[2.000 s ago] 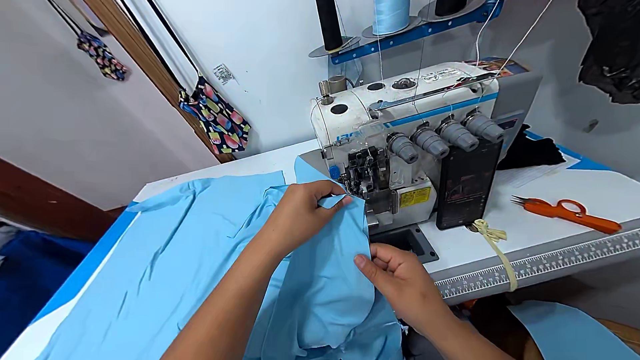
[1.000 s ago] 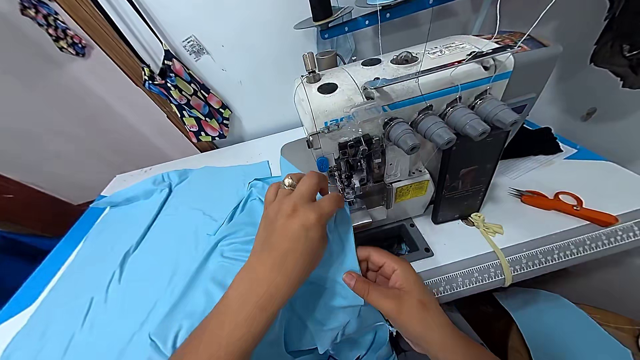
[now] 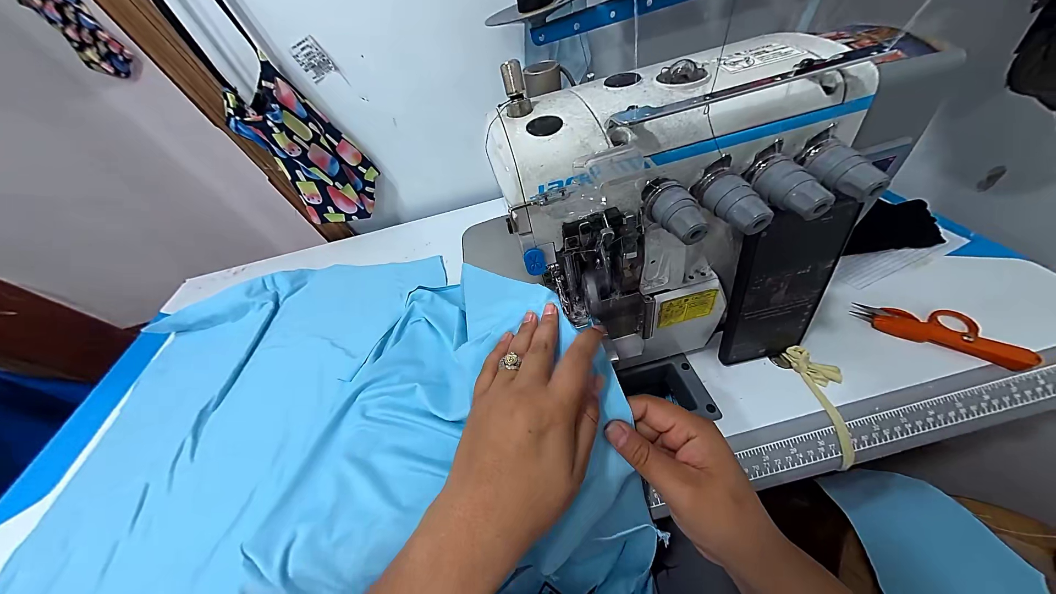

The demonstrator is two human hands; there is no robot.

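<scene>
Light blue fabric [image 3: 330,396] lies in folds over the left of the table, its right edge running up to the needle area of a white overlock sewing machine [image 3: 685,124]. Flat on the cloth, just in front of the presser foot, rests my left hand [image 3: 536,404], a ring on one finger and its fingers pointing at the machine. Lower down, my right hand [image 3: 685,462] pinches the fabric's right edge between thumb and fingers. The needle and the cloth edge beneath the foot are partly hidden by machine parts and fingertips.
Orange-handled thread snips [image 3: 949,334] lie on the right of the table. A dark phone-like panel [image 3: 784,280] leans against the machine. A measuring tape [image 3: 907,429] lines the front edge, with a yellow tie [image 3: 833,404] around it. Another blue piece [image 3: 932,528] hangs lower right.
My left hand's fingers, bent at the cloth near the foot before, are now stretched out flat on it. My right hand still holds the edge. The view has shifted closer to the machine.
</scene>
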